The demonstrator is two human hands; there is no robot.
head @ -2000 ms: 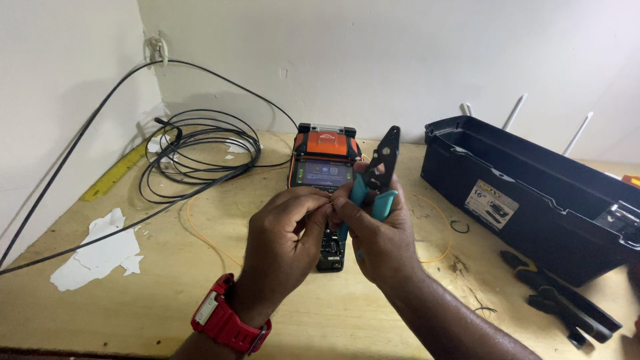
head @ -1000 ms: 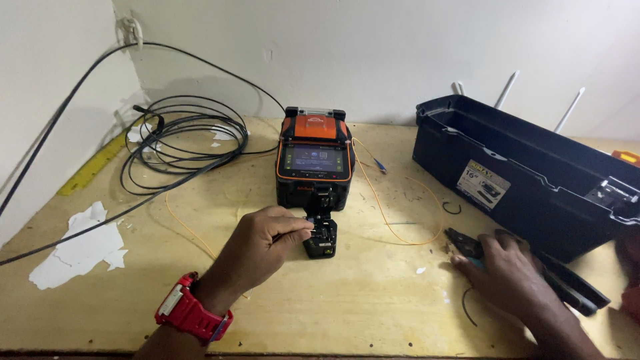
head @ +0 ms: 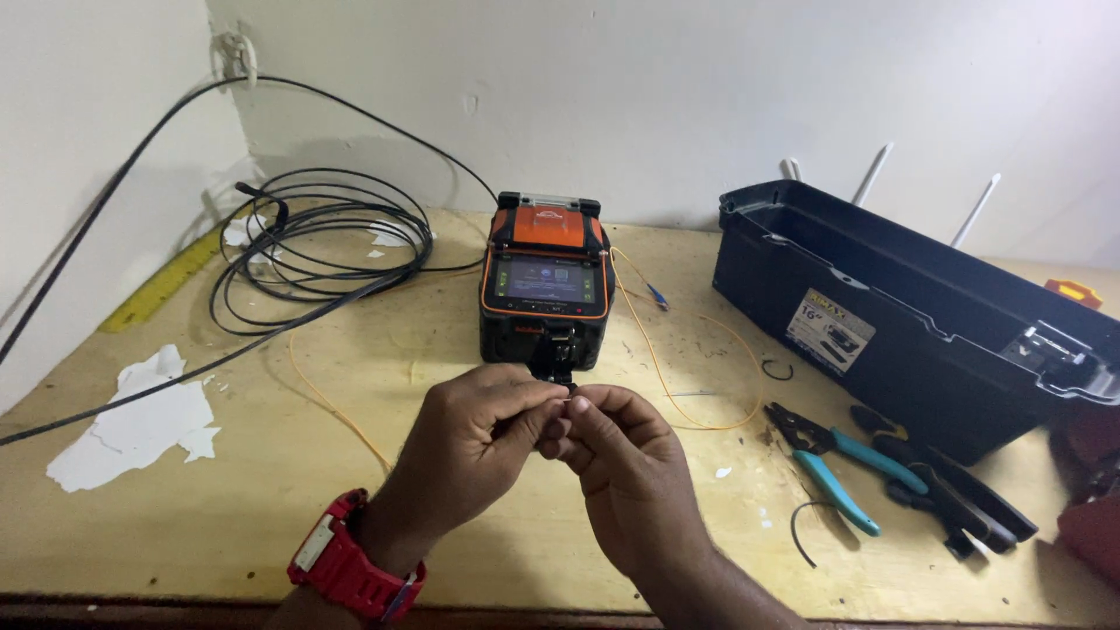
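Observation:
Wearing a red wristwatch (head: pixel 354 560), my left hand (head: pixel 481 446) pinches a thin, pale fiber end (head: pixel 566 401) between thumb and forefinger. My right hand (head: pixel 626 464) meets it at the fingertips, its thumb and forefinger on the same fiber. Both hands are just in front of an orange and black fusion splicer (head: pixel 547 284), whose screen is lit. The fingers partly hide a small black device at the splicer's front. A thin orange fiber cable (head: pixel 337 407) runs to the left hand. Turquoise-handled fiber strippers (head: pixel 827 464) lie on the table, right of my hands.
A coil of black cable (head: pixel 319 254) lies back left near a yellow ruler (head: pixel 166 280). White flakes (head: pixel 136 420) are at the left. An open dark blue toolbox (head: pixel 910 306) stands right, behind black-handled pliers (head: pixel 954 499). An orange fiber loop (head: pixel 757 385) lies right of the splicer.
The strippers, in my right hand two seconds ago, now lie on the table. My right hand has moved left from the tools to my left hand, and now pinches the fiber.

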